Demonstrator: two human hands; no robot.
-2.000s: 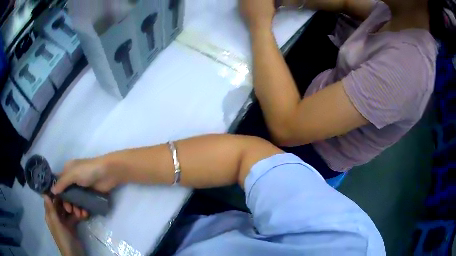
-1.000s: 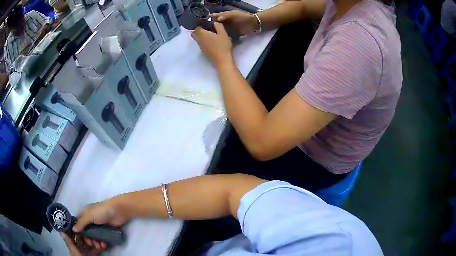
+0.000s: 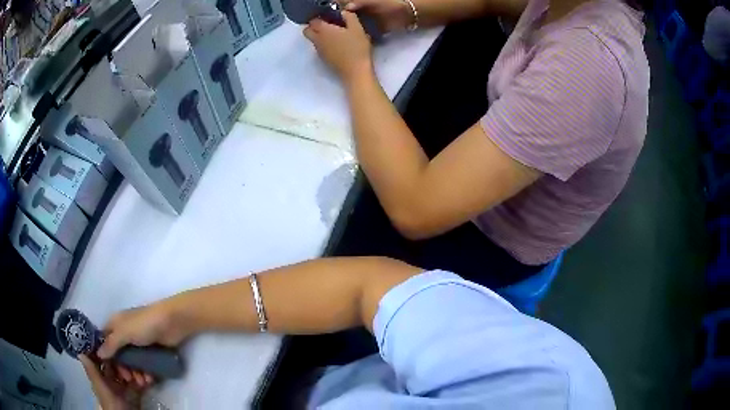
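A dark grey handheld fan is at the lower left, its round grille head to the left, facing up, and its handle pointing right. My right hand, on the arm with a silver bracelet, holds the fan around its neck and upper handle. My left hand comes in from the bottom edge, partly cut off, with fingers against the fan just below its head. The overlapping fingers hide the fan's neck.
Light grey retail boxes, some with open flaps, stand on the white foam-covered table. More boxes stand beyond the dark edge. A person in a striped pink shirt sits at the right, holding another fan.
The view has swung about, so the boxes and the neighbouring person have shifted in the picture. Both my hands are still on the fan, with little visible change in grip.
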